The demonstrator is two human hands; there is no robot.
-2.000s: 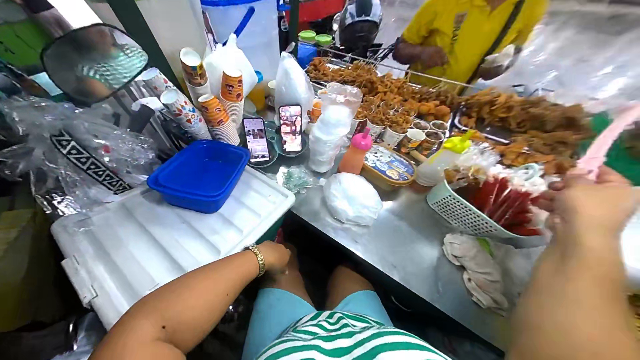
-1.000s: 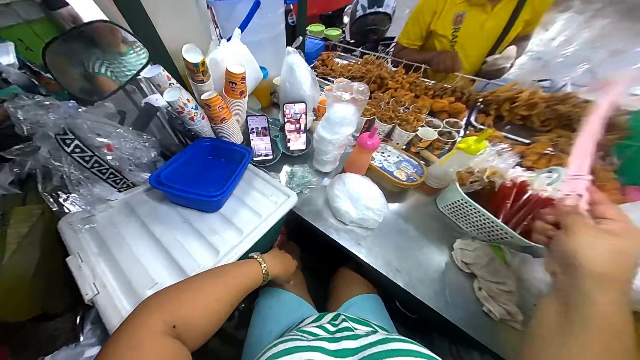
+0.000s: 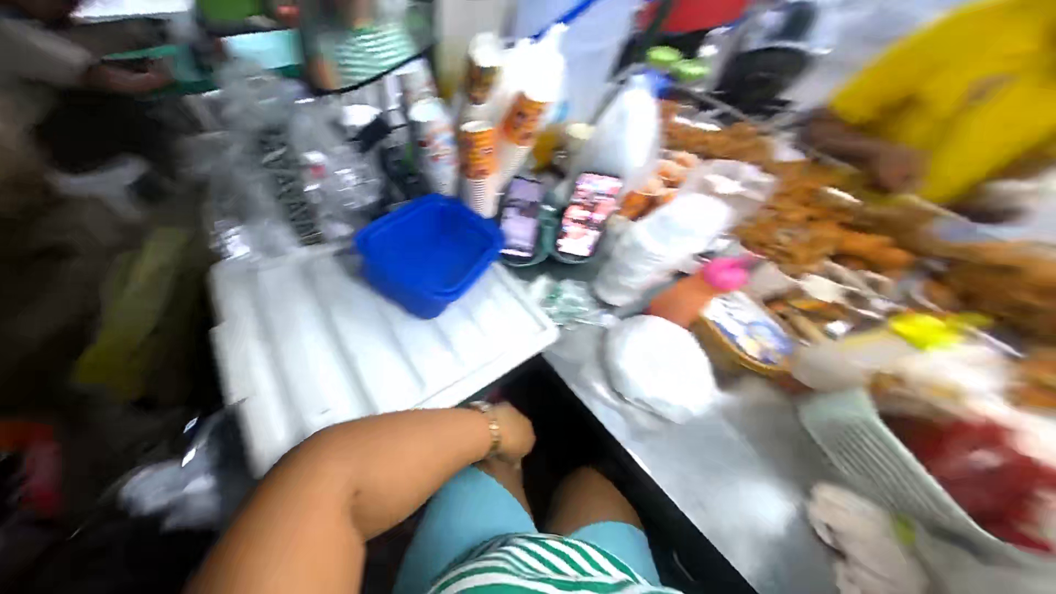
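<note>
My left hand [image 3: 513, 432], with a bracelet at its wrist, rests by my knee at the dark gap beside the metal counter. Its fingers are hidden, so I cannot tell whether it holds anything. My right hand is out of view. Above my left forearm lies a white ribbed lid [image 3: 355, 346] with a blue plastic container [image 3: 429, 252] on its far part. Two phones, a left one [image 3: 521, 216] and a right one [image 3: 589, 214], stand upright with lit screens. A white plastic-wrapped bundle [image 3: 660, 367] lies on the counter, near an orange squeeze bottle with a pink cap [image 3: 701, 289].
Stacked paper cups [image 3: 478, 165] stand behind the container. Fried food [image 3: 825, 223] fills the far right of the counter. A pale basket [image 3: 883, 462] with red-filled packets and a cloth [image 3: 862, 536] are at the right. A person in a yellow shirt [image 3: 957, 99] stands across the counter.
The view has swung left. My right hand, which held up a pink strip-like object above the basket, is out of the frame. My left hand remains by my knee.
</note>
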